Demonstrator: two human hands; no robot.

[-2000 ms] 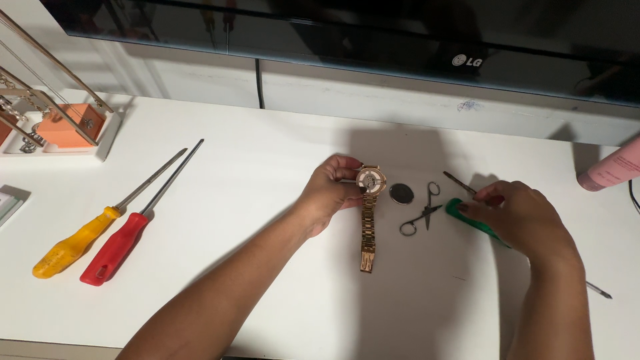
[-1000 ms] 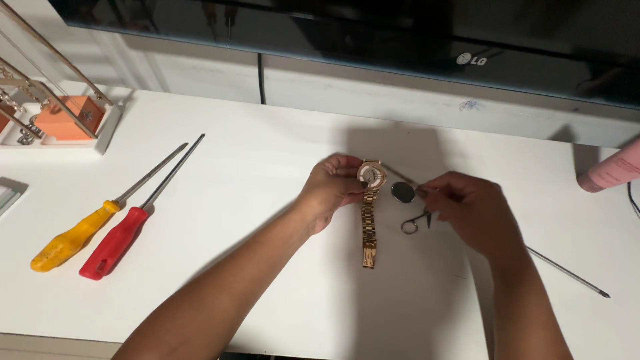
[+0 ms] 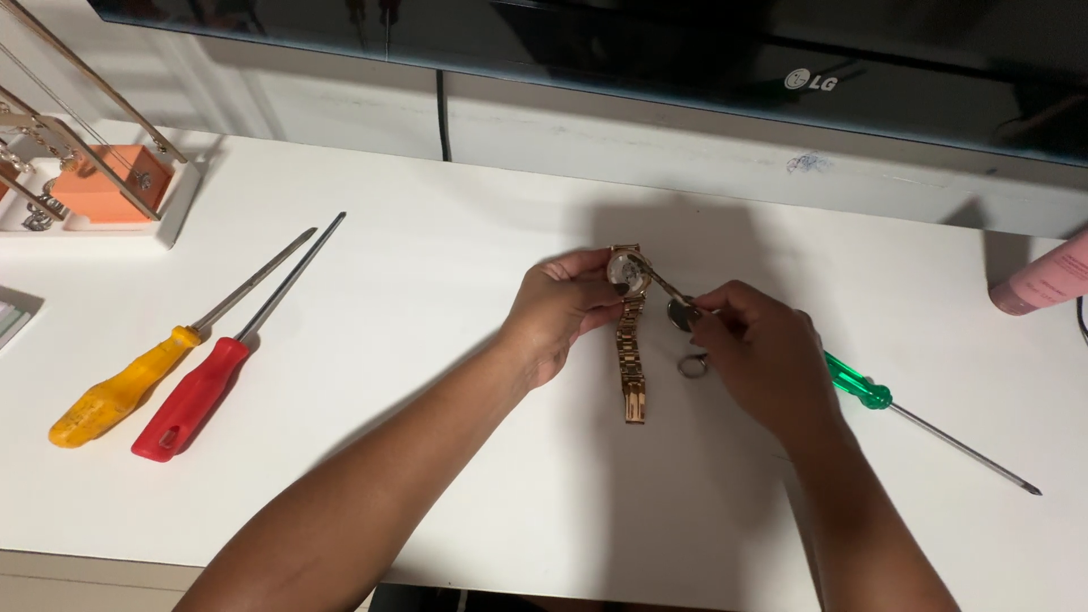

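My left hand grips a gold-coloured wristwatch by its case, the metal band lying toward me on the white desk. The open case shows its inner side. Between the fingers of my right hand is a thin metal tool, likely tweezers, its tip over the case. A dark round disc, likely the case back, lies beside the watch, partly behind my right fingers. One finger ring of small scissors shows below it; my right hand hides the rest. A green-handled screwdriver lies right of that hand.
Yellow-handled and red-handled screwdrivers lie on the desk at left. Behind them stands a white jewellery tray with an orange box. An LG screen spans the back. A pink tube stands at far right.
My right hand has moved left from above the green screwdriver to the watch, bringing the thin metal tool over the case. It now covers most of the scissors. My left hand still holds the watch.
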